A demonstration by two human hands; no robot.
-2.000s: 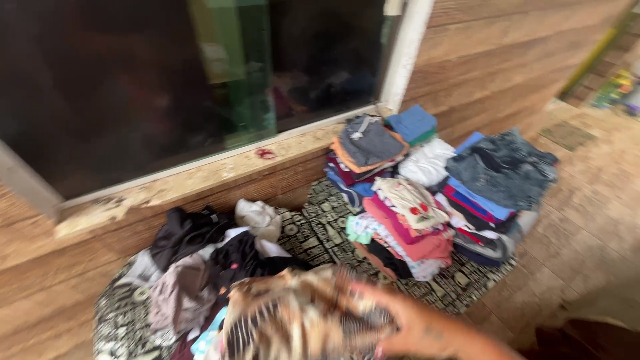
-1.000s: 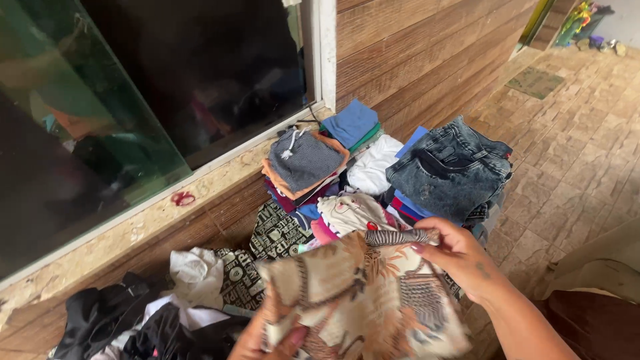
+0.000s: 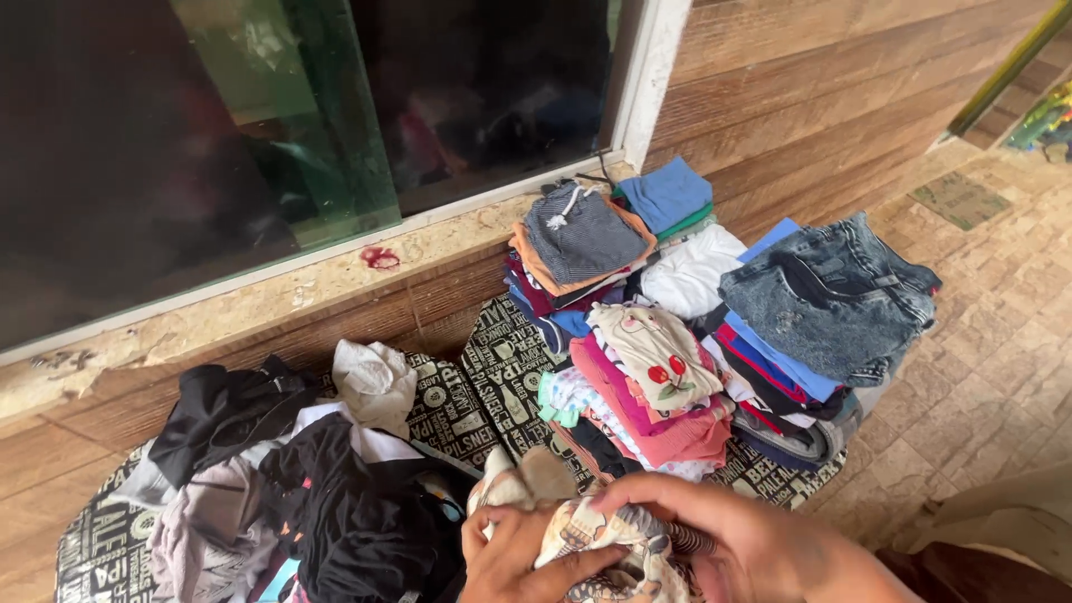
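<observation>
A cream and brown patterned garment is bunched between both hands at the bottom middle. My left hand grips its left part, fingers curled over the cloth. On its right side, my right hand pinches the fabric between thumb and fingers. Just beyond the hands sits a folded stack with a cream cherry-print garment on top and coral and magenta clothes under it. A loose heap of black clothes and a greyish-pink garment lies to the left. The lower edge of the held garment is out of view.
Two seats with black-and-white lettered fabric bear the clothes. Farther stacks hold striped shorts, a blue garment, white cloth and denim shorts. A stone window sill runs behind; tiled floor lies right.
The patterned garment was spread out between the hands a second ago and is now gathered into a smaller bundle. Both hands have come closer together. The view has swung left.
</observation>
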